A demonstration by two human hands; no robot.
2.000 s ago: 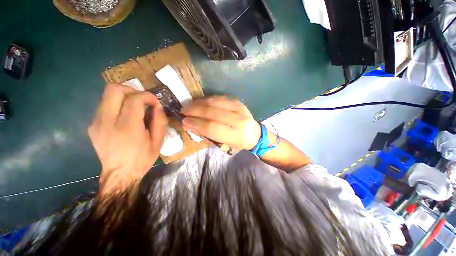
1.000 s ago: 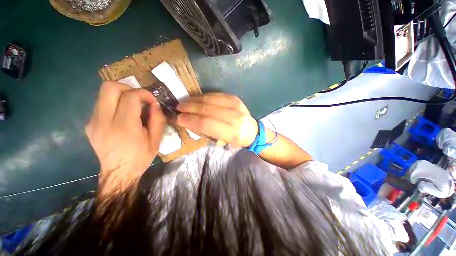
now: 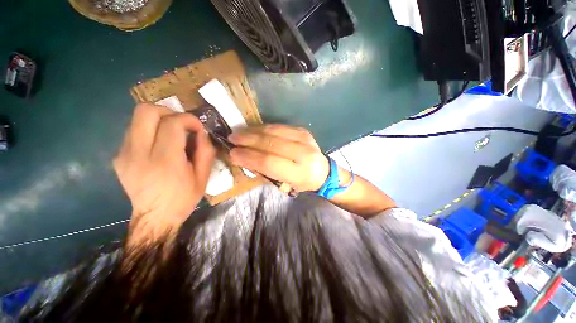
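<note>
A small black electronic module (image 3: 212,120) with silver details sits over the brown work board (image 3: 189,74), between two white pads (image 3: 221,101). My left hand (image 3: 165,161) holds the module's left side between thumb and fingers. My right hand (image 3: 281,154), with a blue wrist strap (image 3: 333,179), grips a thin dark tool, maybe tweezers (image 3: 221,140), whose tip is at the module's lower edge. The tool's tan end shows below the right palm. My fingers hide part of the module and of the tool.
A parts bowl (image 3: 136,20) with tiny silver pieces is at the top left. A large black ribbed frame (image 3: 278,38) stands behind the board. Two loose modules (image 3: 20,76) lie at the far left. A black soldering station (image 3: 456,41) and cable are at the right. Blue stools (image 3: 466,228) stand beyond the bench.
Both hands stay at the module with almost no movement. The whole view has shifted slightly. The tan end of the tool shows more clearly below my right hand than one second ago.
</note>
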